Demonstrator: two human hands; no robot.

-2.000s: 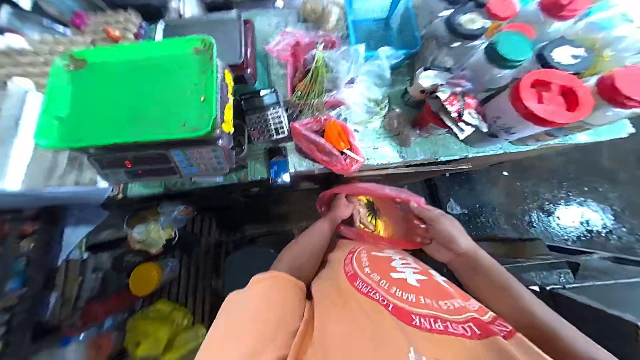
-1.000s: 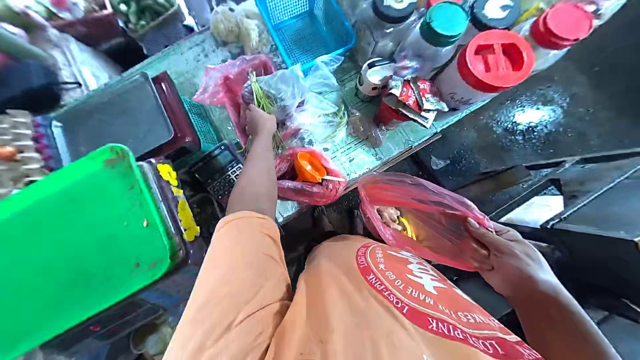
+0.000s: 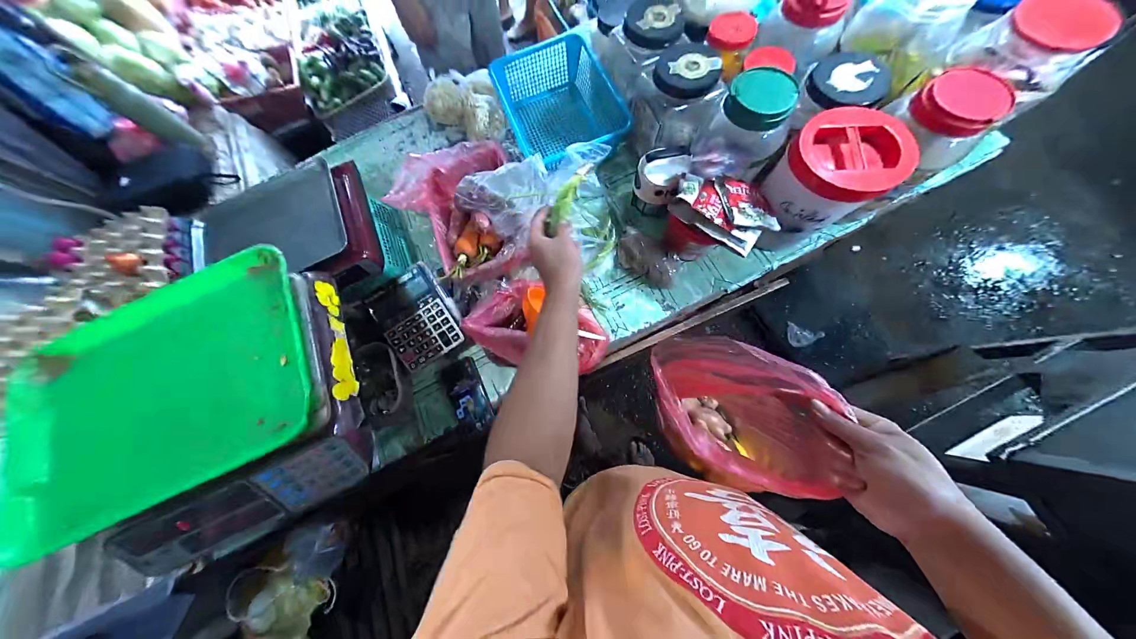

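My right hand (image 3: pixel 887 466) grips the rim of an open red plastic bag (image 3: pixel 754 417), which holds pale, knobbly produce (image 3: pixel 708 422) and something yellow. My left hand (image 3: pixel 556 248) reaches over the counter, its fingers closed on a green vegetable (image 3: pixel 564 200) that looks like a long pod or chili. Beside it lie a clear plastic bag (image 3: pixel 510 191) and an open pink bag (image 3: pixel 435 191) with carrots (image 3: pixel 475 244). Partly behind my left forearm, another pink bag (image 3: pixel 497 324) holds an orange object (image 3: pixel 532 303).
A scale with a green tray (image 3: pixel 169 399), a calculator (image 3: pixel 424 330) and a phone-like device (image 3: pixel 469 390) are at left. A blue basket (image 3: pixel 559 93) and several lidded jars (image 3: pixel 852 164) line the back. A person (image 3: pixel 453 31) stands beyond the counter.
My left hand has moved from leafy stems by the pink bag to the green vegetable at the clear bag. Two seconds ago it was at the red bag, which my right hand still holds.
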